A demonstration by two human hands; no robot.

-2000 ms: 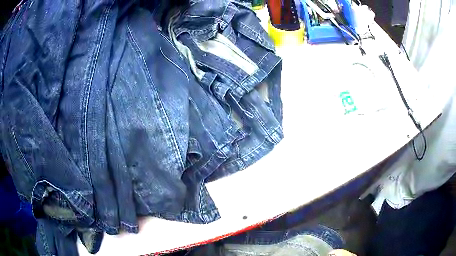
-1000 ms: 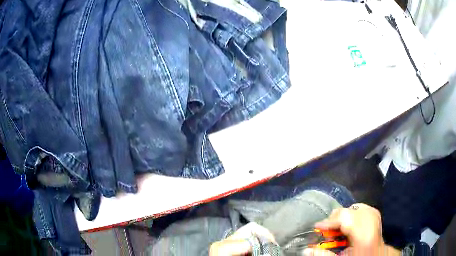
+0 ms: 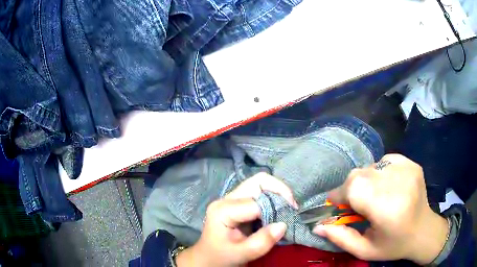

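Observation:
A denim garment (image 3: 183,193), pale grey-blue inside out with dark blue edges, lies on the lap over red clothing. My left hand (image 3: 246,219) pinches a folded seam of it between thumb and fingers. My right hand (image 3: 387,208), just to the right, holds orange-gripped thread snips (image 3: 340,214) in the palm. Their metal blades point left at the pinched fold, close to my left fingertips. Any loose thread is too fine to make out.
A white table (image 3: 324,57) with a red-trimmed edge lies ahead. Dark blue denim garments (image 3: 125,57) are heaped on its left, some hanging over the edge. A black cord loop (image 3: 456,55) hangs at the right edge. Pale and dark cloth is at the far right.
The view has tilted down, so the table and pile sit higher and the blue tray has left the picture. Both hands and the lap garment now show more fully, with the blades near the fold.

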